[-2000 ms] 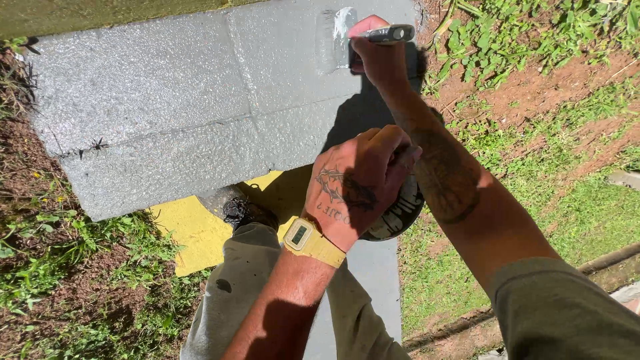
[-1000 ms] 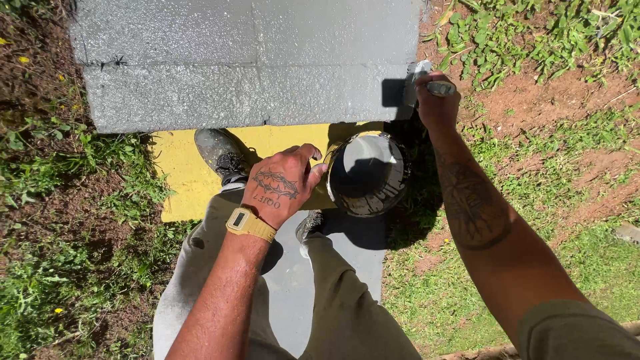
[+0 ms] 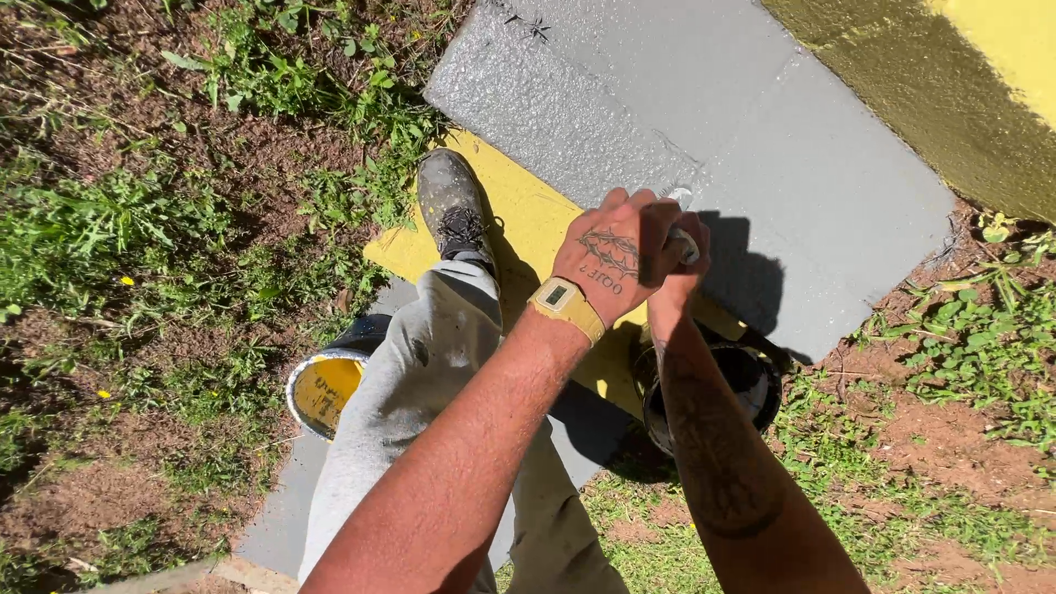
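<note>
My right hand (image 3: 690,268) grips a paintbrush (image 3: 683,246) by its handle, over the near edge of a grey-painted slab (image 3: 825,206). White or light paint shows at the brush's tip, partly hidden. My left hand (image 3: 615,252), with a watch on its wrist, is beside and partly over my right hand; its fingers are bent, and whether it touches the brush cannot be told. Below my right forearm stands a paint bucket (image 3: 774,396) with dark inner walls and pale paint, partly covered by the arm. Part of the slab looks wet and glossy.
A yellow-painted step (image 3: 511,194) lies under my shoe (image 3: 450,194). A second bucket, yellow inside (image 3: 327,392), leans beside my leg at the left. A yellow and olive wall base (image 3: 916,91) borders the slab. Weeds and bare soil (image 3: 206,157) lie on both sides.
My right hand has moved with the brush from the slab's right edge to beside my left hand. My left hand has left the bucket's rim area. The view has turned.
</note>
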